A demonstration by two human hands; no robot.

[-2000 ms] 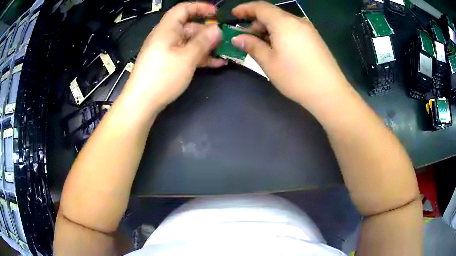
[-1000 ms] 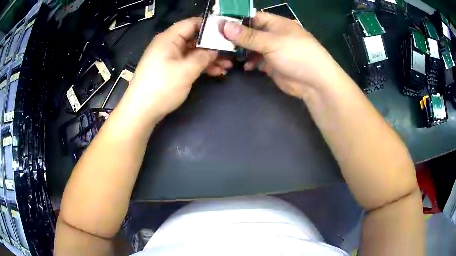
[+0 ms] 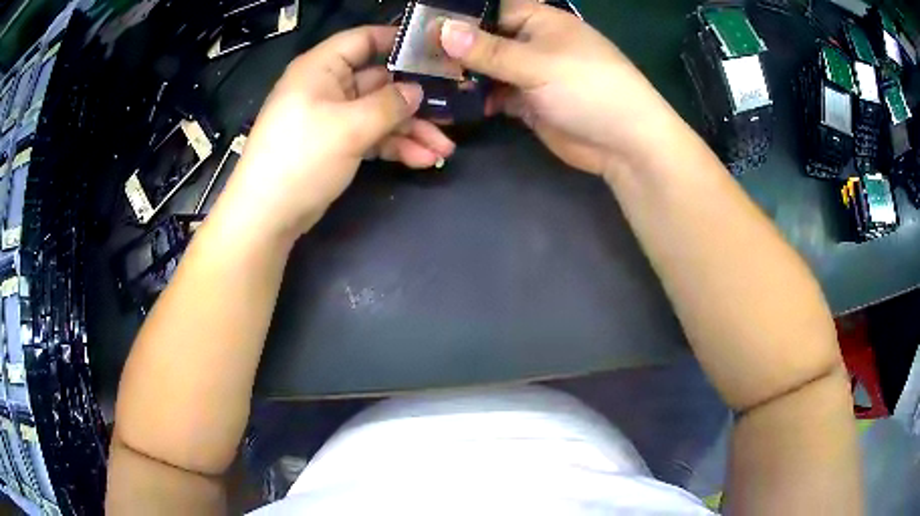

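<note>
A palm-sized unit point(image 3: 424, 48), with a silver-white face inside a black housing, is held at the top centre and cut off by the picture's top edge. My right hand point(image 3: 555, 81) holds it from the right, thumb on the silver-white face, fingers behind. My left hand point(image 3: 348, 111) is at its lower left, with thumb and fingertips at the black edge. A tiny pale piece shows at a left fingertip. The parts of both hands behind the unit are hidden.
Light-trimmed frames point(image 3: 166, 169) lie at the left, beside a tall pile of trays point(image 3: 14, 302). Stacks of green and silver-white units point(image 3: 744, 81) stand at the right. An odd unit with an orange part point(image 3: 870, 205) is near the right bench edge. A red stool point(image 3: 857, 368) is below.
The green-ended display module has come down from the top into view, and its silver-white face now shows within a black housing. My left hand has moved slightly left and down.
</note>
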